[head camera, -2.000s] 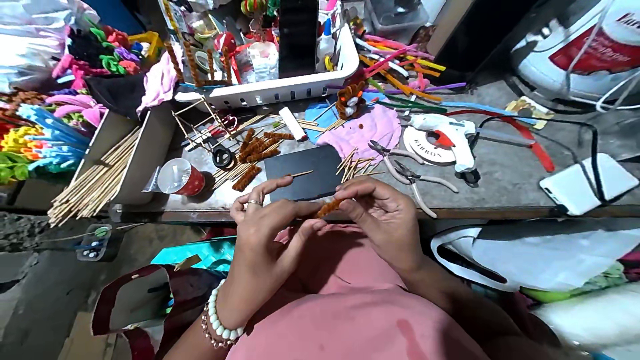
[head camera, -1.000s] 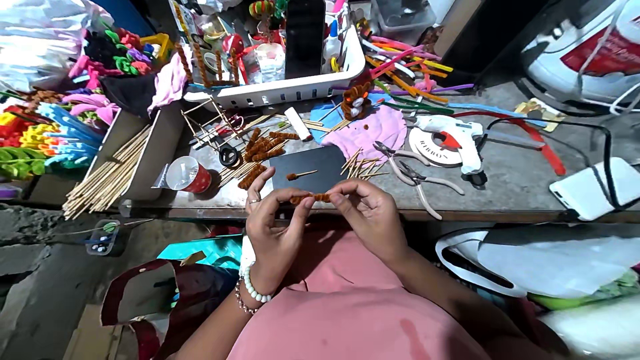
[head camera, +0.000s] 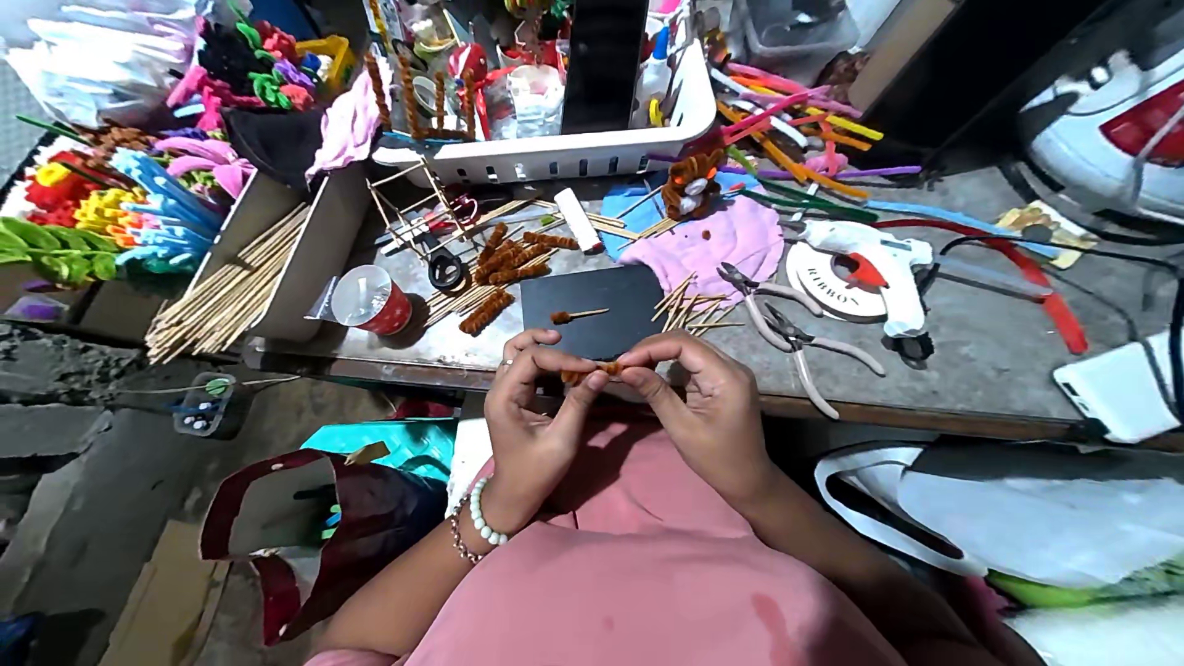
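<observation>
Between my left hand (head camera: 536, 398) and my right hand (head camera: 698, 398) is a short brown pipe-cleaner piece (head camera: 592, 372), pinched by the thumb and forefinger of each, just over the table's front edge. Fingertips hide part of it. Beyond them a small stick with a brown fuzzy tip (head camera: 581, 314) lies on a dark flat board (head camera: 546, 292). Coiled brown pipe-cleaner pieces (head camera: 504, 264) are piled left of the board, and short wooden sticks (head camera: 694, 310) lie at its right. A brown fuzzy figure (head camera: 692, 185) stands by a pink cloth (head camera: 740, 242).
Pliers (head camera: 786, 333), a white glue gun (head camera: 888, 268) and a ribbon spool (head camera: 819, 291) lie to the right. A cup (head camera: 372, 301), black-handled scissors (head camera: 447, 270) and a box of bamboo sticks (head camera: 245, 282) are at the left. A white basket (head camera: 555, 157) stands behind.
The small stick with the fuzzy tip was at my left hand's fingers two seconds ago; it lies on the dark board now. Both hands still hold the brown piece.
</observation>
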